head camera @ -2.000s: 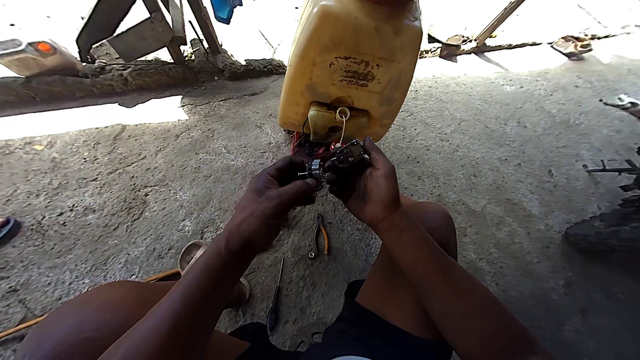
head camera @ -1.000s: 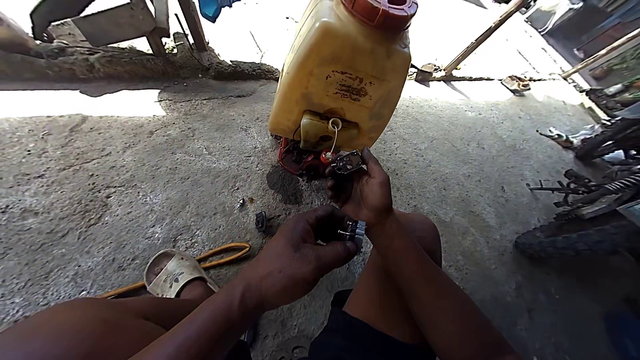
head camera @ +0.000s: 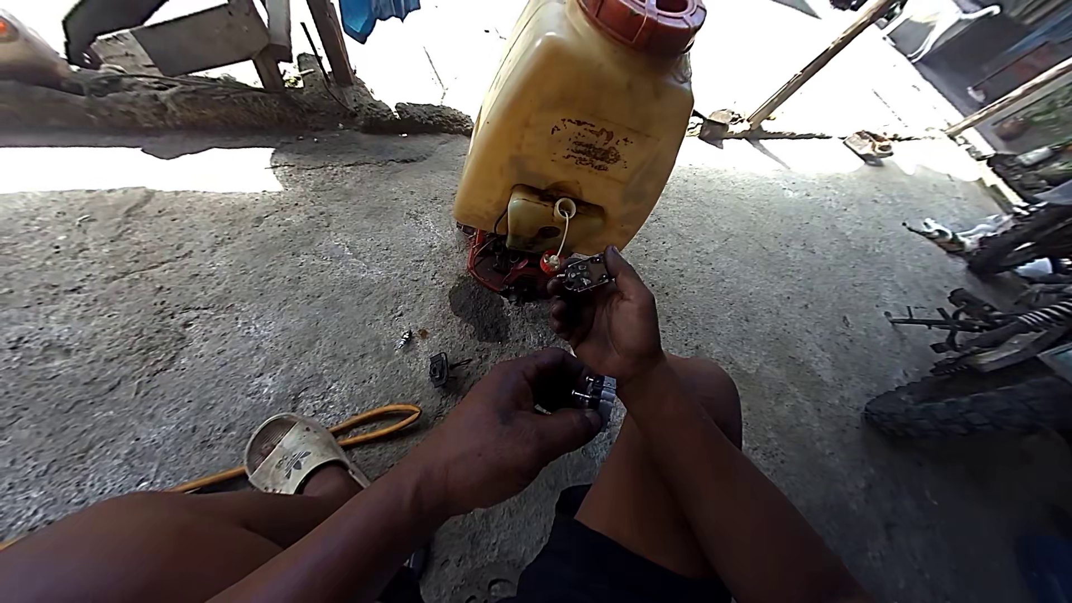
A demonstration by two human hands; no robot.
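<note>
My left hand [head camera: 511, 427] holds a small metal part with screws and a clear piece [head camera: 596, 398] between thumb and fingers. Farther forward, my right hand [head camera: 615, 322] grips a dark metal engine part, possibly a carburetor body [head camera: 584, 273], its flat face with holes turned up. Just beyond it stands a yellowed plastic tank [head camera: 586, 109] with a red cap [head camera: 645, 23]. Red and black engine parts [head camera: 502, 268] show under the tank. A small red cap [head camera: 551, 263] hangs on a cord from the tank's lower opening.
On the concrete floor lie a black part [head camera: 440, 368], a small metal piece [head camera: 405, 339] and an orange hose [head camera: 381, 435] beside a sandaled foot [head camera: 293, 456]. A dark wet patch [head camera: 481, 310] is near the tank. A tire [head camera: 963, 410] and motorcycle parts [head camera: 997, 327] stand at right.
My left hand has come away from my right hand, back toward my body, with the small part still in it. The view has shifted since the first frame.
</note>
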